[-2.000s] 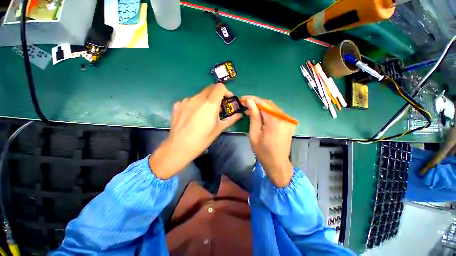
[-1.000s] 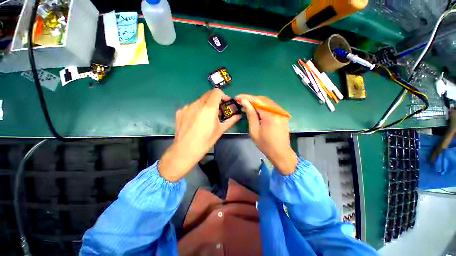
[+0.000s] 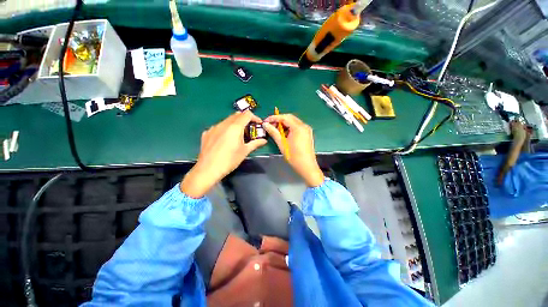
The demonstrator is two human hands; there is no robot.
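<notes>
My left hand [image 3: 225, 144] holds a small black watch case assembly [image 3: 257, 131] with gold and white inside, above the mat's front edge. My right hand [image 3: 294, 141] holds a thin orange pry stick [image 3: 281, 133], now pointing away from me; its fingertips touch the right side of the case. A second case assembly [image 3: 246, 103], white and gold inside, lies on the green mat [image 3: 198, 108] just beyond my left hand. A black tagged fob [image 3: 243, 73] lies farther back.
Loose white and orange sticks [image 3: 344, 107], a brown round holder [image 3: 353, 78] with a blue-white handle and a yellow-brown sponge [image 3: 382, 106] are right. An orange tool [image 3: 331, 35] and bottle [image 3: 185, 53] stand behind. A parts bin [image 3: 84, 60] is left. Another person's arm [image 3: 514, 153] is far right.
The orange stick has turned from slanting right across my right hand to nearly upright in the view. White now shows inside the held case. The camera view has shifted.
</notes>
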